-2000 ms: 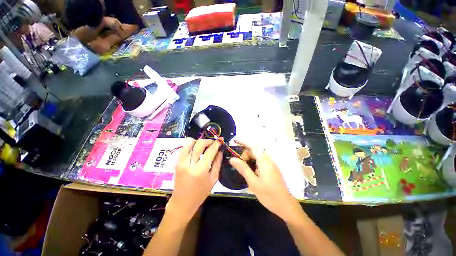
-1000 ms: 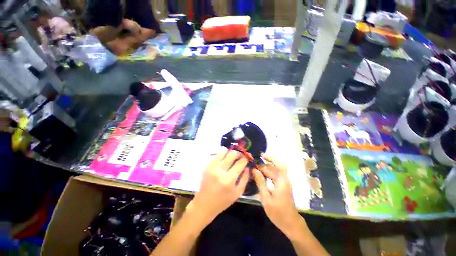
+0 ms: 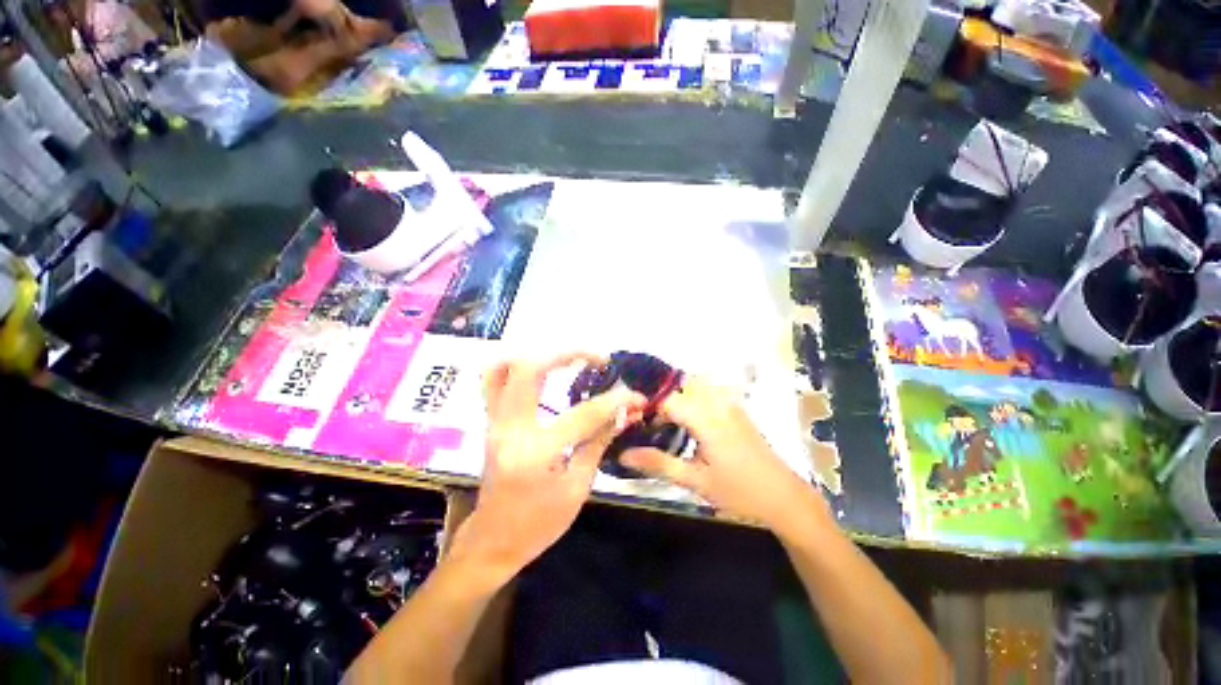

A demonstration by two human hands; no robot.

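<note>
A black round module point(image 3: 629, 379) with red and black wires is between my hands over the front of the white work mat point(image 3: 643, 254). My left hand point(image 3: 536, 435) holds it from the left, with the thumb pressed on it. My right hand point(image 3: 723, 448) holds its right side and the red wires, with the thumb low on the module. The fingers hide much of it. A white camera housing point(image 3: 388, 234) with a dark opening and a flat white arm lies on the printed cardboard point(image 3: 388, 381) at the left.
A parts carton point(image 3: 147, 562) of black units is below left. White housings point(image 3: 1105, 301) stand at the right, and one point(image 3: 948, 225) stands near the white post point(image 3: 857, 127). Picture mats point(image 3: 1018, 462) lie at the right. A person's arms point(image 3: 301, 47) are across the bench.
The two black round parts seen spread on the mat are now one compact shape between my hands. Both hands have closed around its sides. The camera view has shifted slightly.
</note>
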